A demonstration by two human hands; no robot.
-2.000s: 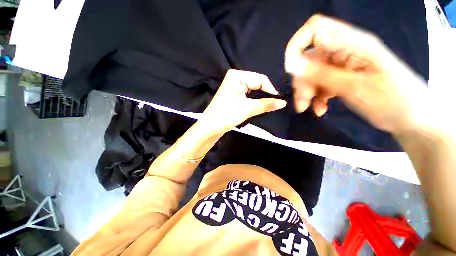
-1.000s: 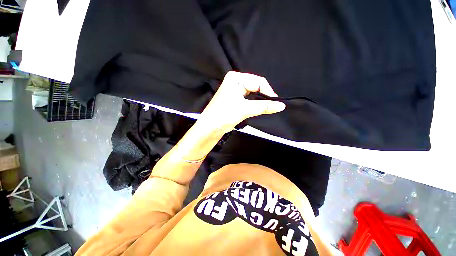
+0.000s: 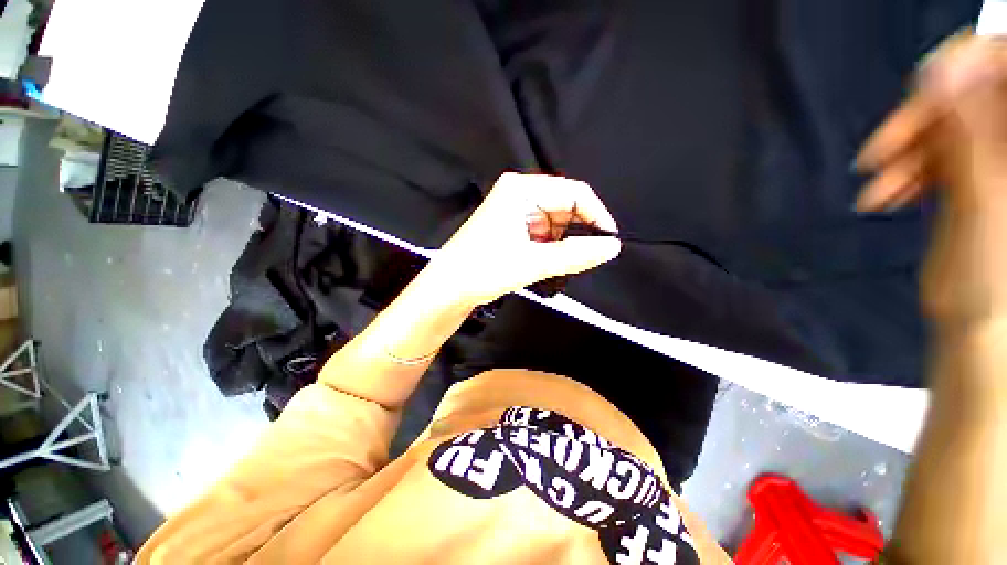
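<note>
A large black garment (image 3: 663,121) lies over the white table, its near edge by my lap. My left hand (image 3: 530,237) pinches the folded hem between thumb and fingers at the centre. The hem fold (image 3: 685,243) runs to the right from my fingertips. My right hand (image 3: 939,121) is raised at the upper right, blurred and partly cut by the picture's edge. I cannot tell whether it holds anything; no needle or thread shows clearly.
The white table edge (image 3: 652,334) shows below the garment. Dark cloth (image 3: 293,298) is heaped under it. A black crate (image 3: 138,182) stands at the left, white metal legs (image 3: 72,436) at lower left, and a red stool (image 3: 806,524) at lower right.
My right hand was near the left fingertips two seconds ago, was out of view one second ago, and now shows at the upper right. My left hand keeps its pinch on the hem.
</note>
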